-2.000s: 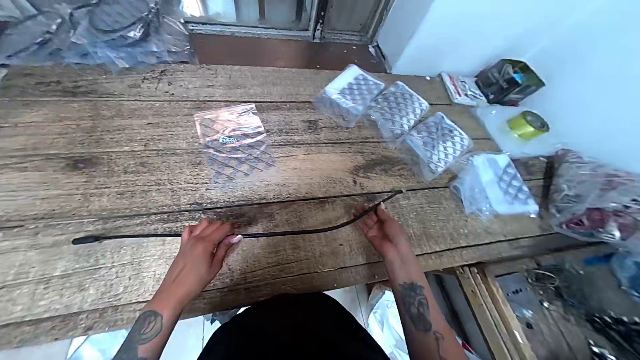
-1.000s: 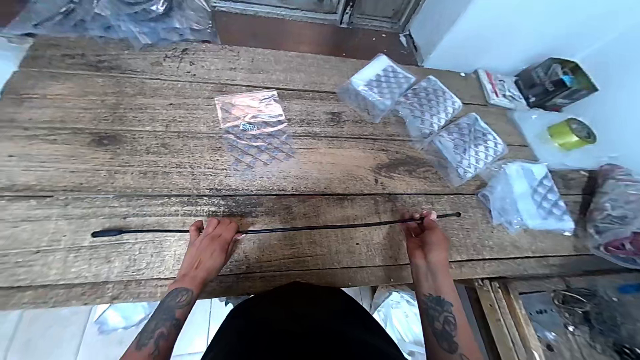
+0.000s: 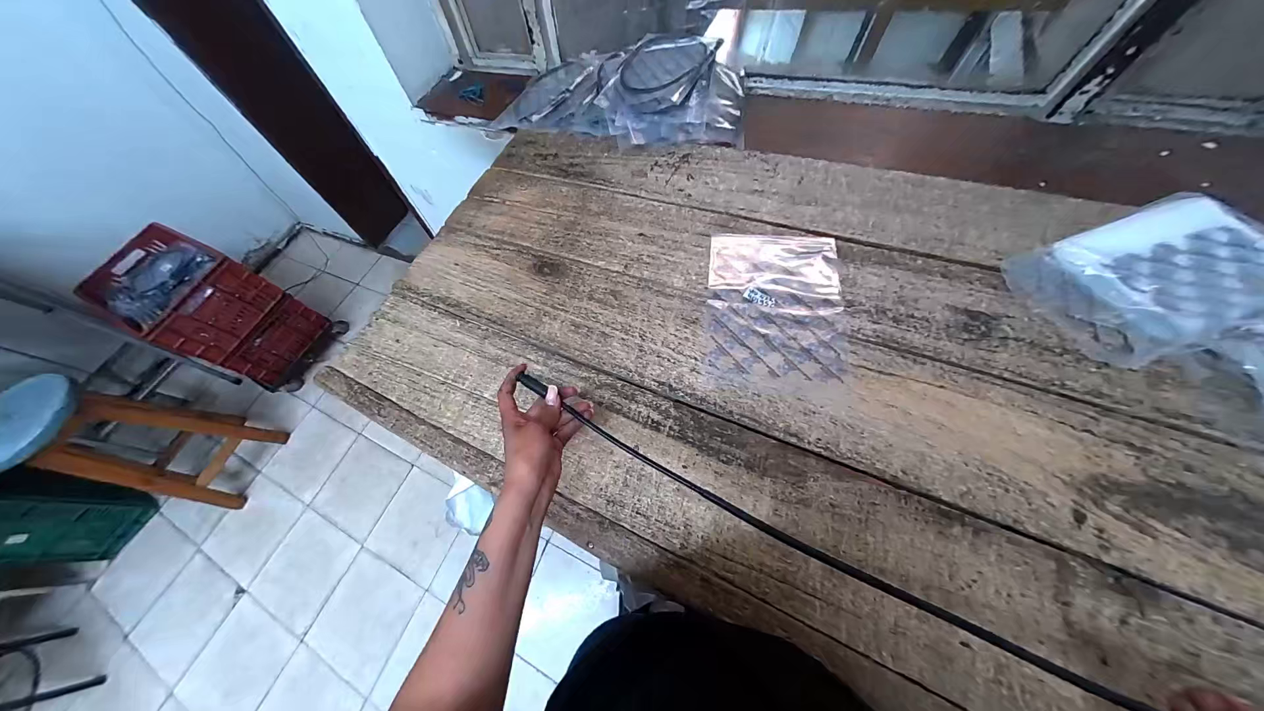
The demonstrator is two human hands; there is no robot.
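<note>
A thin black cable (image 3: 731,506) runs diagonally over the wooden table from its thicker end at the left to the lower right corner of the view. My left hand (image 3: 541,420) grips it close to that thick end, with the tip between thumb and fingers. Only a small part of my right hand (image 3: 1197,699) shows at the bottom right edge, beside the cable; its hold is hidden. Behind the cable, a transparent plastic bag with a diagonal pattern (image 3: 775,331) lies flat on the planks.
Patterned packets in clear plastic (image 3: 1170,272) lie at the right. Bagged black cables (image 3: 662,84) rest at the back by the window. Left of the table (image 3: 464,237) stand a red crate (image 3: 232,321) and a stool with wooden legs (image 3: 168,434) above a green crate (image 3: 74,518).
The view has swung left. My left hand has moved along the cable to its thick end, which lay free beyond that hand before. The cable now slants across the view.
</note>
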